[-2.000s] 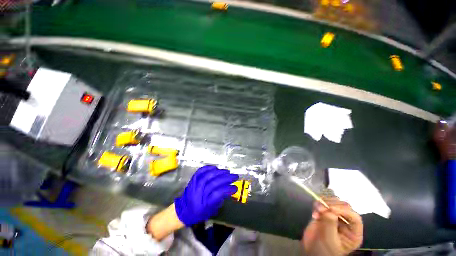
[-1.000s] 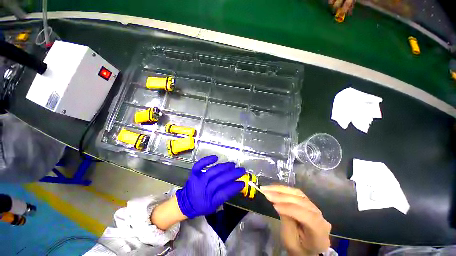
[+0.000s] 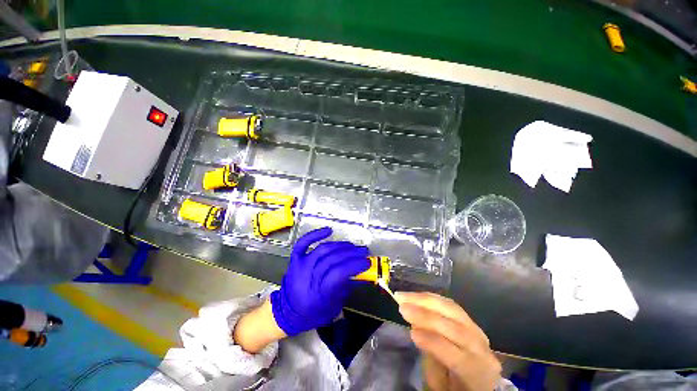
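Note:
My left hand (image 3: 321,282), in a violet-blue glove, holds a yellow unit (image 3: 373,269) with black bands above the tray's front right edge. My right hand (image 3: 451,332), bare, holds a thin white cotton swab (image 3: 387,289) with its tip against the end of that unit. The fingers hide the rest of the swab. Several yellow units, such as one at the upper left (image 3: 238,127), lie in the left part of the clear blister tray (image 3: 456,153). A clear cup (image 3: 497,224) is just right of the tray.
Two white wipes lie right of the cup, one behind (image 3: 552,153) and one in front (image 3: 588,279). A white box with a red switch (image 3: 115,130) and a black hose (image 3: 34,99) are at the left. The green conveyor (image 3: 428,38) behind carries yellow units.
My right hand has moved left from the cup and brought the swab to the unit. In the last second both hands have barely moved. Another person's hand has left the conveyor.

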